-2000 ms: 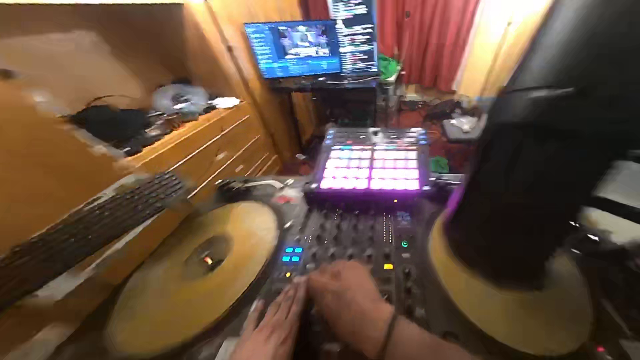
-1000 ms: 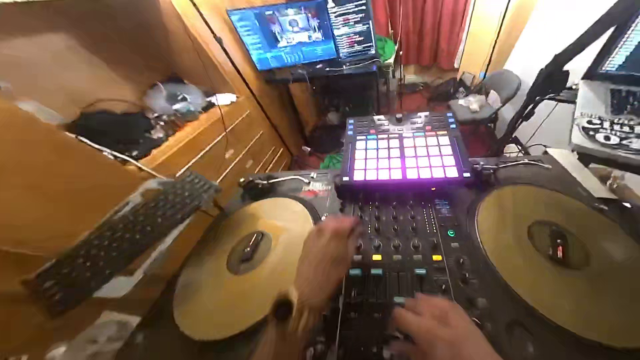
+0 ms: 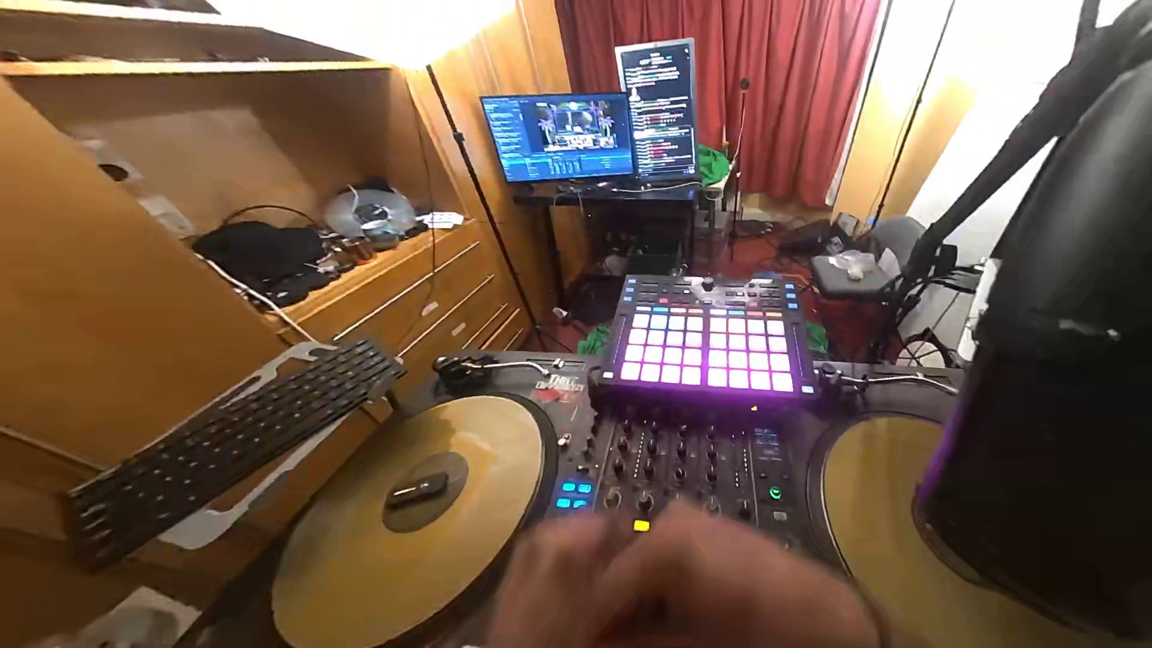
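Note:
Both my hands are blurred over the lower part of a black DJ mixer (image 3: 681, 454). My left hand (image 3: 562, 571) is on the left, and my right hand (image 3: 729, 576) lies against or over it; their fingers cannot be told apart. Whether either touches a control is hidden. Left of them is a turntable with a yellow record (image 3: 486, 468), a small dark device on its centre label. To the right, another yellow record (image 3: 877, 504) is partly covered by a large black object. Behind the mixer stands a pad controller (image 3: 708, 346) with lit white-purple pads.
The large black cylindrical object (image 3: 1053, 360) on an arm blocks much of the right side. A black keyboard (image 3: 243, 436) is raised at the left beside wooden drawers (image 3: 432, 315). Farther back are a monitor (image 3: 562, 135), an upright screen (image 3: 661, 112) and a chair (image 3: 846, 279).
My hands were apart a second ago, the left near the left record; now they are together over the mixer. The black object, out of view then, covers the right side again.

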